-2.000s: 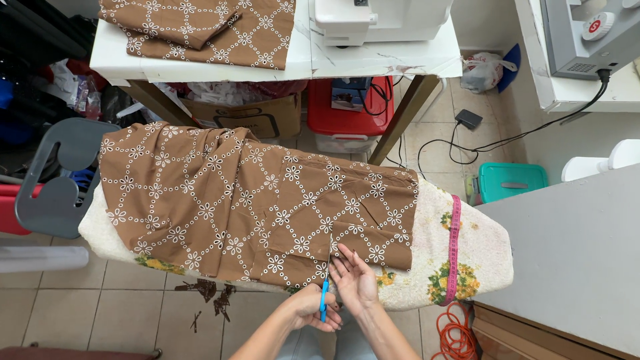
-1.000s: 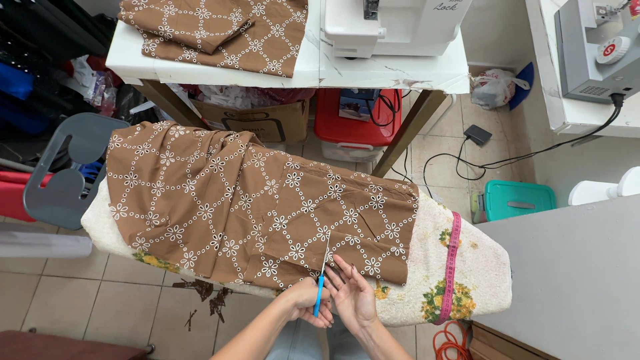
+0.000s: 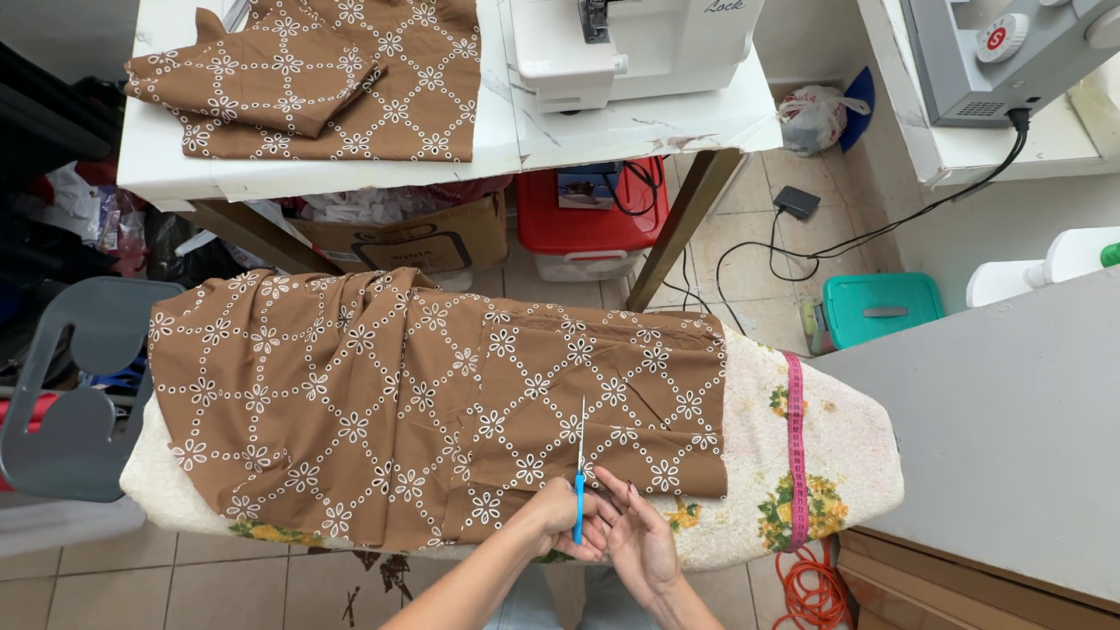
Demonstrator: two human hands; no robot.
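Brown eyelet fabric [image 3: 350, 411] with white flower embroidery lies over an ironing board with a floral cover [image 3: 840, 420]. My left hand [image 3: 564, 518] is closed around the blue handle of a pair of scissors [image 3: 579, 503]; the long blades point away from me over the fabric, and look closed. Just to the right, my right hand [image 3: 643, 538] is palm up with its fingers apart, their tips close to the handle and the fabric's near edge. Which hand bears the handle's weight is partly hidden by overlapping fingers. A pink tape measure [image 3: 795, 437] crosses the board's right end.
Behind the board stands a white table [image 3: 735, 122] with more brown fabric [image 3: 420, 96] and a white sewing machine [image 3: 647, 52]. Beneath are a red-lidded bin [image 3: 560, 219] and a cardboard box [image 3: 472, 236]. A gray chair [image 3: 52, 455] is left; black cables [image 3: 744, 249] cross the floor.
Both hands stay near the fabric's front edge. The scissors, which leaned over the cloth at a slight slant, now point more nearly straight away from me. The view has shifted slightly.
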